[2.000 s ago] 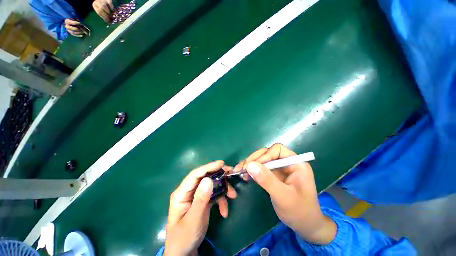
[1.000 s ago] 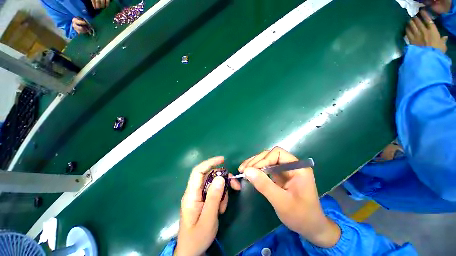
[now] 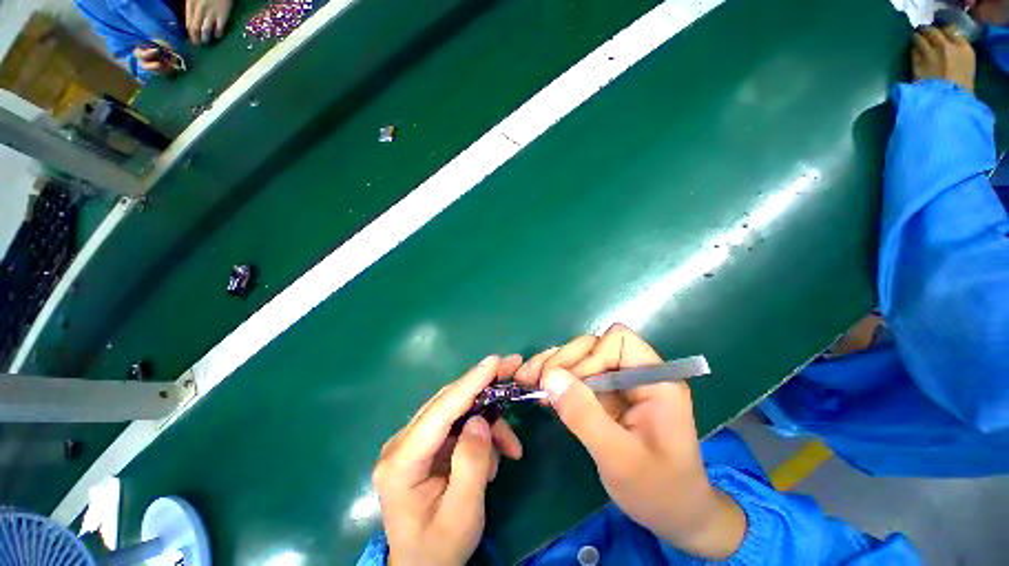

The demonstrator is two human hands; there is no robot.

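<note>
My left hand [image 3: 437, 470] holds a small dark watch housing [image 3: 498, 400] between thumb and fingers above the green work surface. The housing is tilted and shows pale metallic detail; its far side is hidden by my fingers. My right hand [image 3: 631, 426] holds slim silver tweezers [image 3: 653, 374] like a pen, with the tip at the housing. Whether the tip grips a tiny part is too small to tell. The fingertips of both hands are close together, bare.
A white rail [image 3: 443, 188] divides the surface from the green belt with dark units [image 3: 240, 279]. A blue fan [image 3: 42, 540] and its white base [image 3: 175, 531] stand at lower left. Another person's blue sleeve [image 3: 940, 232] is at right. A worker's hands are by reddish parts [image 3: 279, 19].
My left hand has turned the housing more edge-on, and the tweezers' tip is now against it. The belt units have shifted slightly left in view. The person at right came into fuller view after the first frame.
</note>
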